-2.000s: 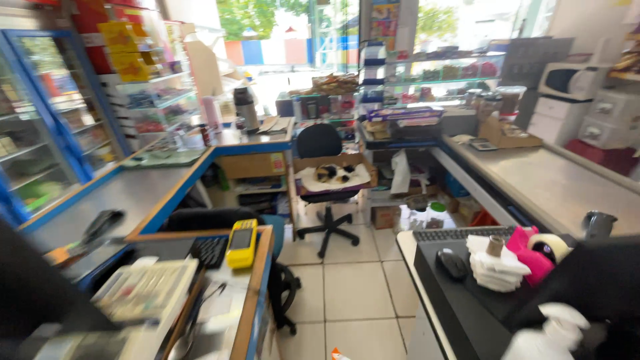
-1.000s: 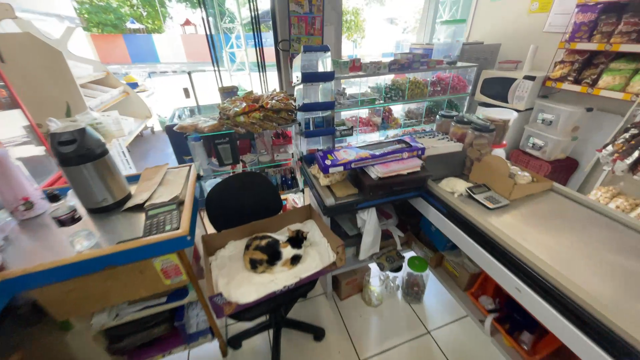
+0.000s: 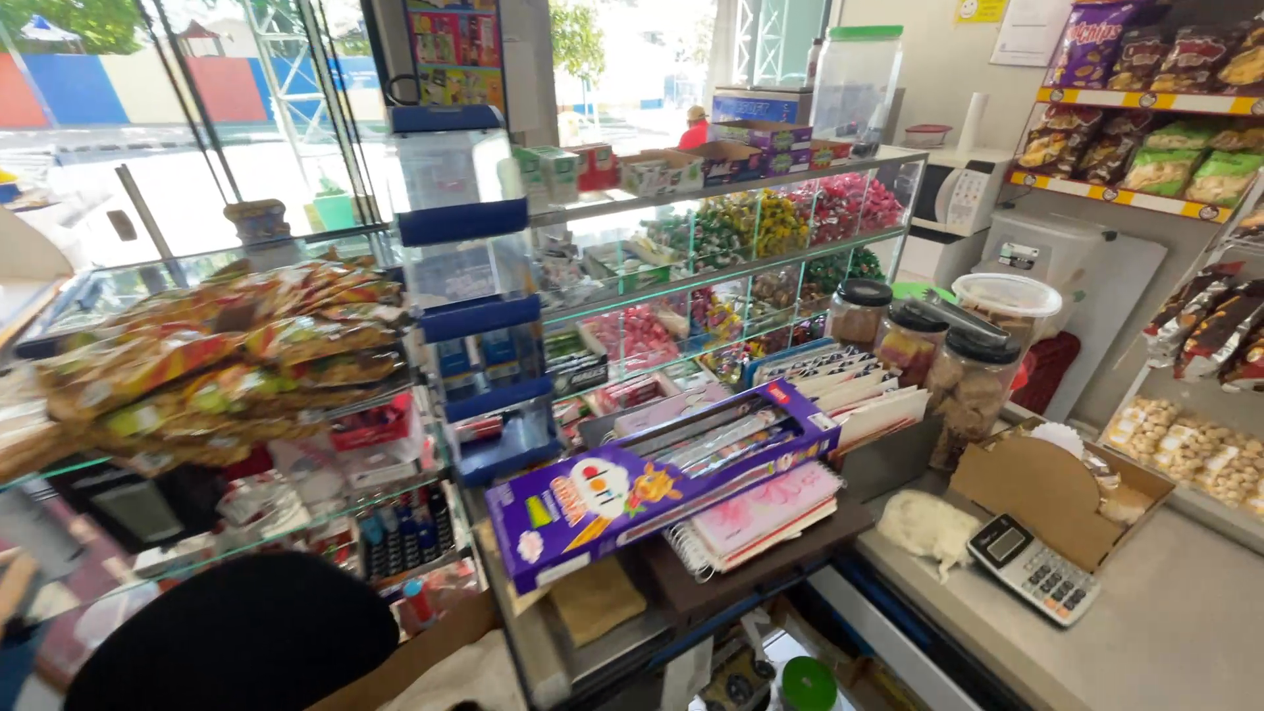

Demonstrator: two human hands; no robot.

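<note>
Neither my left hand nor my right hand shows in the head view. Nearest the middle, a purple cardboard candy box (image 3: 652,474) with wrapped sticks inside lies tilted across spiral notebooks (image 3: 765,513). Behind it stands a row of upright cards or envelopes (image 3: 839,390). On the counter at right, a calculator (image 3: 1032,568) leans by a white cloth-like bundle (image 3: 926,528) and an open cardboard box (image 3: 1037,484). Lidded jars (image 3: 973,385) of sweets stand behind. Snack bags (image 3: 237,346) are heaped at left beside a clear and blue dispenser tower (image 3: 474,286).
A black chair back (image 3: 237,642) stands at lower left, against a cardboard box (image 3: 444,647) with white cloth. A glass display case (image 3: 731,197) of candies crosses behind. The counter (image 3: 1175,612) runs along the right, near snack shelves (image 3: 1126,188). A person in red (image 3: 695,128) is outside.
The view has moved forward past the computer desks towards the candy display. The cat seen earlier in the box on the chair is now mostly out of frame.
</note>
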